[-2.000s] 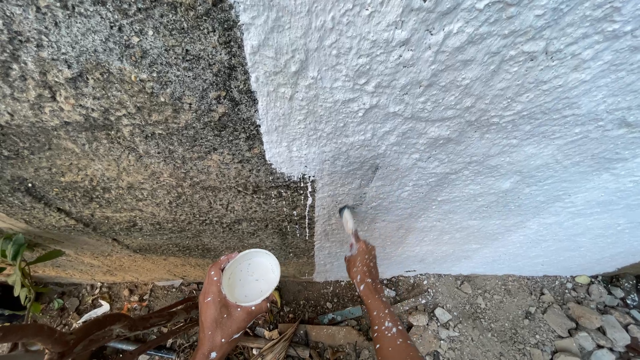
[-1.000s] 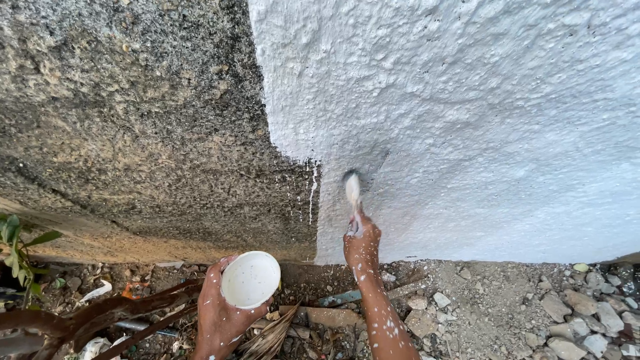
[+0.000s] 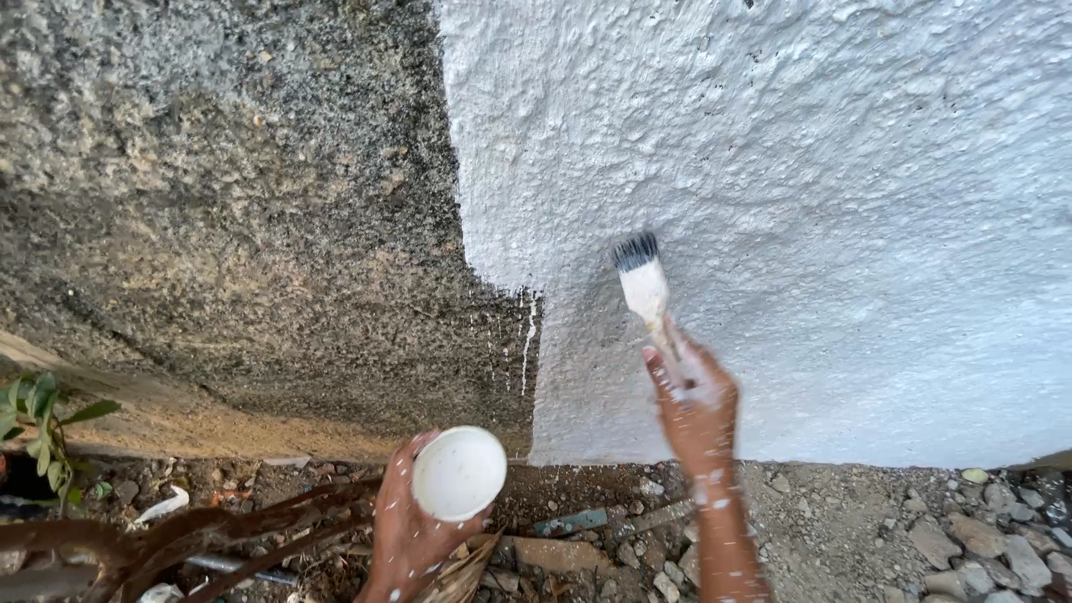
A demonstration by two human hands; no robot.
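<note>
My left hand [image 3: 408, 523] grips a white plastic cup [image 3: 460, 474] of white paint from its left side, low by the foot of the wall. In my right hand [image 3: 697, 394] is a paintbrush [image 3: 649, 289] by its handle, dark bristles pointing up and left, over the white-painted part of the wall [image 3: 796, 209]. Whether the bristles touch the wall, I cannot tell. Bare, rough grey-brown wall [image 3: 234, 218] fills the left side, with white drips [image 3: 529, 343] below the stepped paint edge. Paint specks cover both hands and the right forearm.
Brown branches [image 3: 184, 523] cross the ground at lower left, near a leafy plant [image 3: 50, 431]. Broken stones [image 3: 980, 536] lie at lower right. A bluish strip [image 3: 571, 523] and a dry leaf [image 3: 465, 569] are on the soil between my arms.
The brush was blurred against the wall in the earlier frames; now its bristles show clearly, tilted up and left. My left hand still holds the cup at about the same place.
</note>
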